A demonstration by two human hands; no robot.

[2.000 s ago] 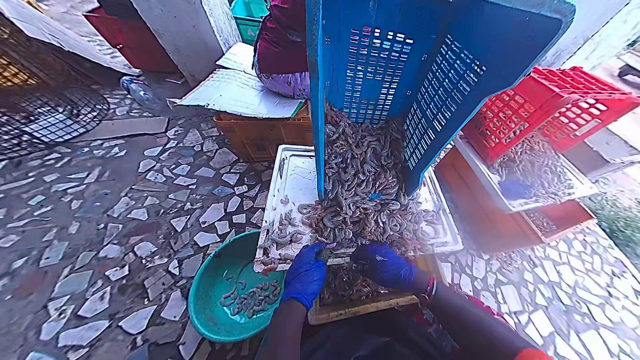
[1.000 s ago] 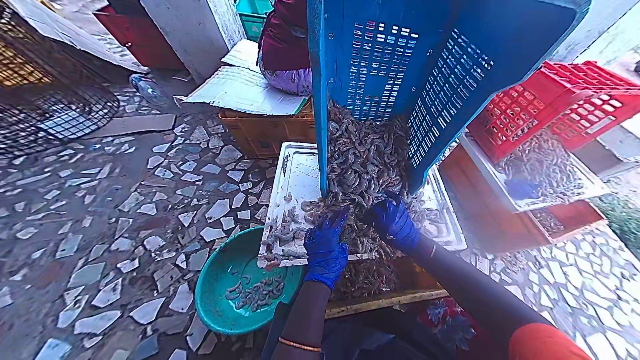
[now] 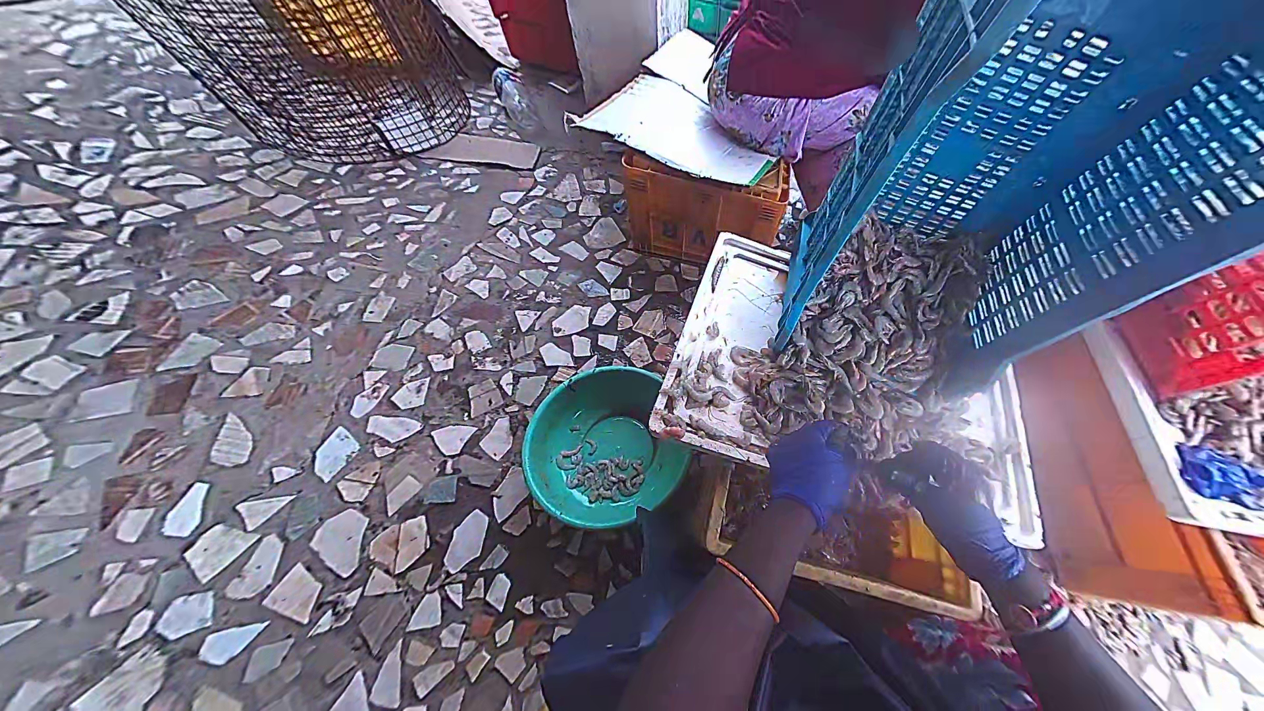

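Both my hands wear blue gloves. My left hand (image 3: pixel 814 470) is at the front edge of a white plastic tray (image 3: pixel 726 286), against a heap of raw shrimp (image 3: pixel 869 326). Just right of it, my right hand (image 3: pixel 953 509) reaches to the same heap; its fingertips are blurred. Whether either hand grips a shrimp is hidden. The heap spills onto the tray from a tipped blue plastic crate (image 3: pixel 1027 128). Below my hands a yellow crate (image 3: pixel 869 583) holds dark shrimp matter. A green basin (image 3: pixel 553 484) with some shrimp stands on the floor to the left.
An orange crate (image 3: pixel 662 202) topped with cardboard (image 3: pixel 671 123) stands behind the tray, where a person (image 3: pixel 810 59) sits. At the right are a red crate (image 3: pixel 1205 326), more shrimp and a blue glove (image 3: pixel 1220 474). A wire mesh basket (image 3: pixel 326 79) stands upper left on the stone-chip floor.
The view has swung left and down. My hands, deeper in the shrimp heap one second ago, are now at its front edge, close together.
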